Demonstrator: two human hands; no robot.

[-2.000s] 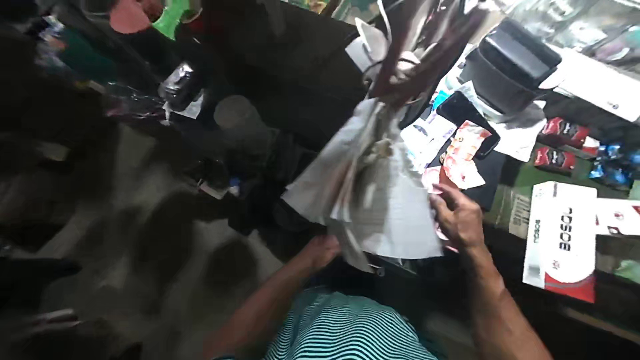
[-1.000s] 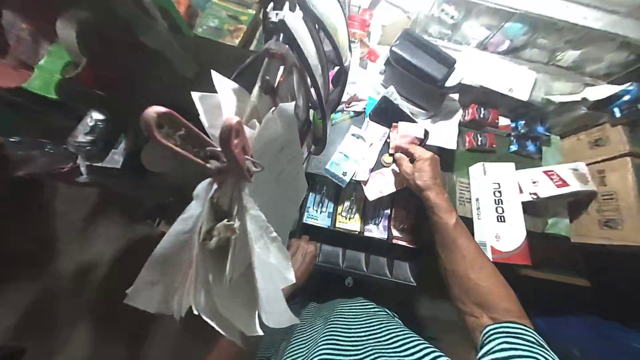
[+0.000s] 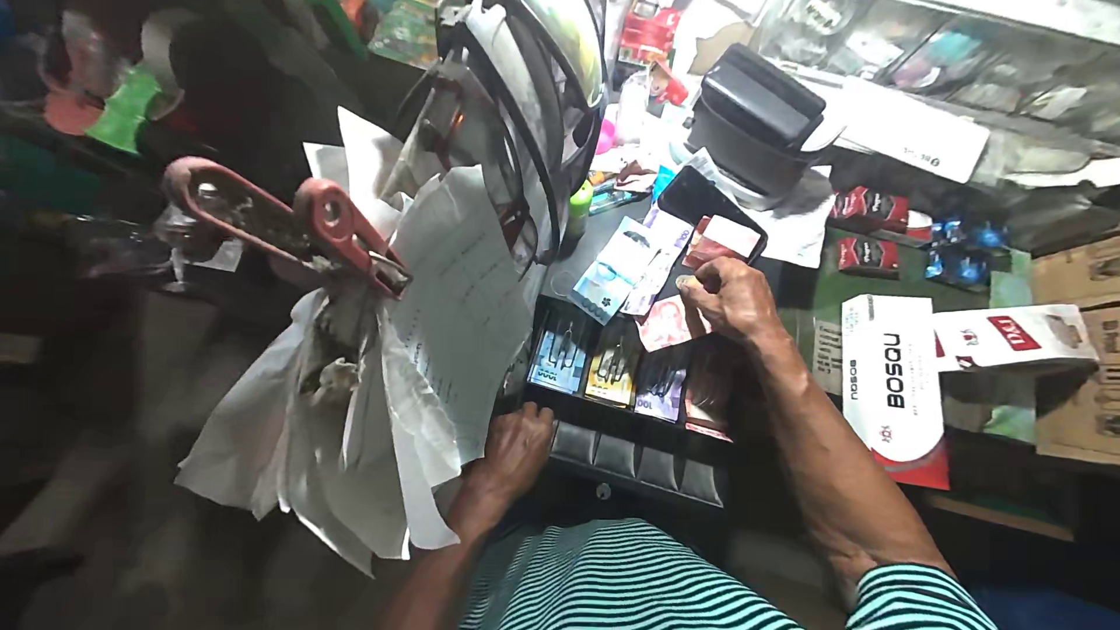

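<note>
My right hand (image 3: 731,297) pinches a coin (image 3: 686,283) over loose banknotes. Beneath and beside it lie a reddish banknote (image 3: 667,324), a blue banknote (image 3: 612,267) and another red one (image 3: 719,241), the last on a black smartphone (image 3: 700,199). My left hand (image 3: 518,446) rests at the left front corner of an open cash drawer (image 3: 630,420); whether it grips the edge cannot be told. Banknotes under wire clips, blue (image 3: 558,359), yellow (image 3: 612,372) and violet (image 3: 662,389), fill the drawer's compartments.
A bundle of papers (image 3: 446,324) with a red-handled clamp (image 3: 332,219) hangs at the left, close to the view. Behind the notes stands a black device (image 3: 757,114). At the right lie a white Bosqu box (image 3: 894,381), small red packs (image 3: 868,210) and cardboard boxes (image 3: 1081,280).
The cash drawer, largely unseen two seconds ago, now shows open. My right hand stays by the banknotes with the coin, as one second ago. The view has turned.
</note>
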